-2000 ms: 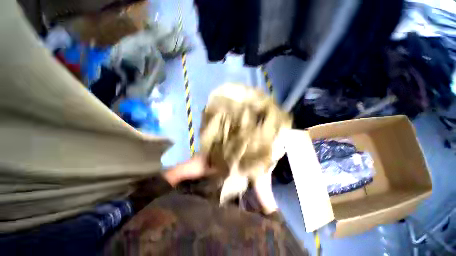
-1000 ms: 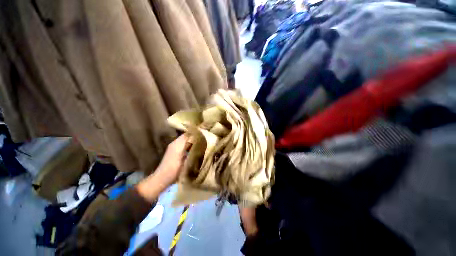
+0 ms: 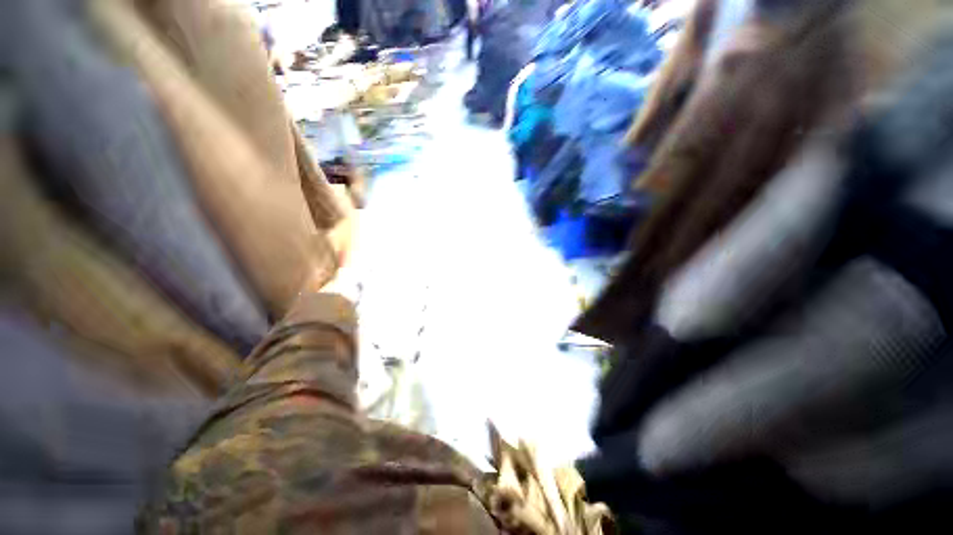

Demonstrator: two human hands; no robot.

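Note:
The khaki bundle (image 3: pixel 543 502) shows only as ragged folded edges at the bottom edge of the picture, right of the middle. My left arm, in a brown patterned sleeve, reaches forward at left of centre. My left hand (image 3: pixel 340 251) is small and blurred against the hanging tan garments (image 3: pixel 230 157); its fingers cannot be made out. My right hand is not in view, and what holds the bundle is out of the picture.
Blurred hanging garments crowd the left side. Dark and grey cloth (image 3: pixel 773 366) fills the right. A blue cloth pile (image 3: pixel 596 94) stands ahead on the right. A bright, overexposed floor aisle (image 3: pixel 460 251) runs between them, with more piled pieces at the far left.
My left hand has left the bundle and moved forward to the hanging garments. The bundle has dropped to the bottom edge, and my right hand has gone out of view. The view now looks further along the aisle.

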